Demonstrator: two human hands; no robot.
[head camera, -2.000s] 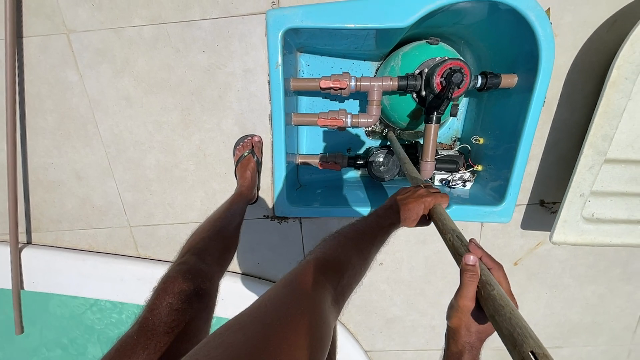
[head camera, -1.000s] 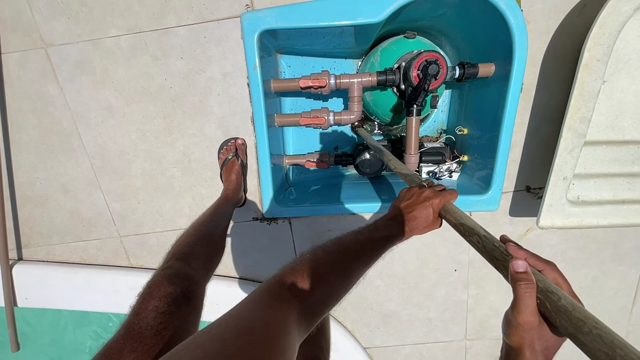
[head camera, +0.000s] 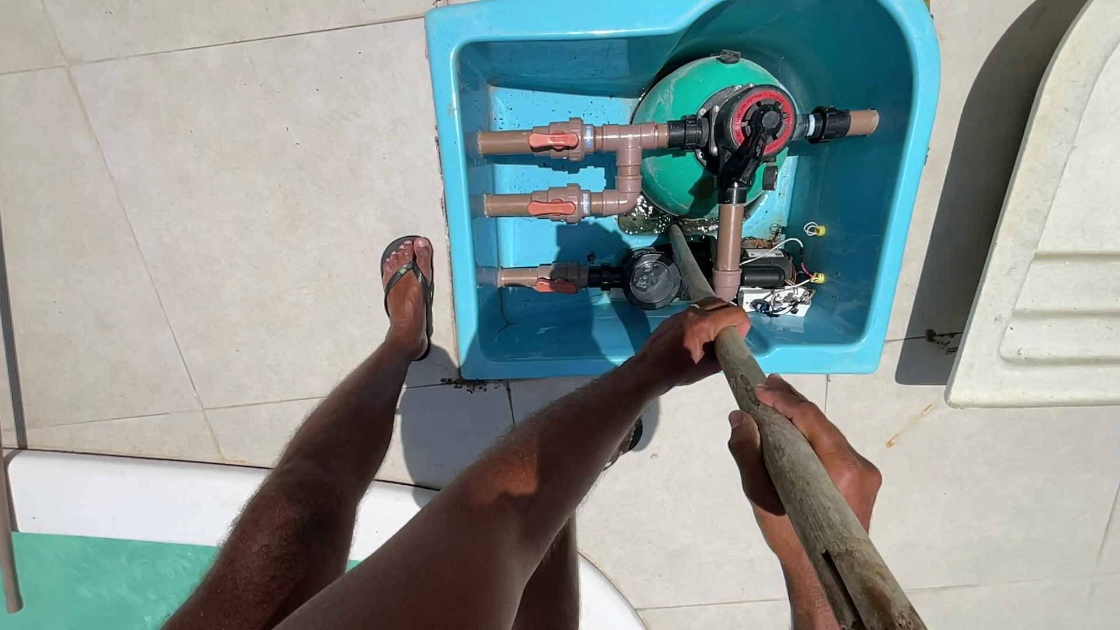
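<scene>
My left hand (head camera: 697, 341) is closed around a long wooden pole (head camera: 794, 455) near the front rim of a blue plastic box (head camera: 674, 366). My right hand (head camera: 809, 451) holds the same pole nearer to me, thumb on one side and fingers on the other. The pole slants down into the box, its far end between the green filter tank (head camera: 669, 105) and the black pump (head camera: 652, 278). A black multiport valve (head camera: 757, 127) with a red ring tops the tank. Brown pipes with ball valves (head camera: 556, 140) run along the left. Wet dirt shows at the tank's base.
Loose wires (head camera: 792, 293) lie beside the pump motor. A cream plastic lid (head camera: 1041, 289) rests on the tiles at the right. The white pool edge (head camera: 140, 494) and green water are at the lower left. One flip-flop foot (head camera: 407, 293) stands left of the box; a brown pole (head camera: 7, 525) lies far left.
My right hand is now closer to my left hand along the pole than in both earlier frames. My left hand still grips the pole near the box's front rim.
</scene>
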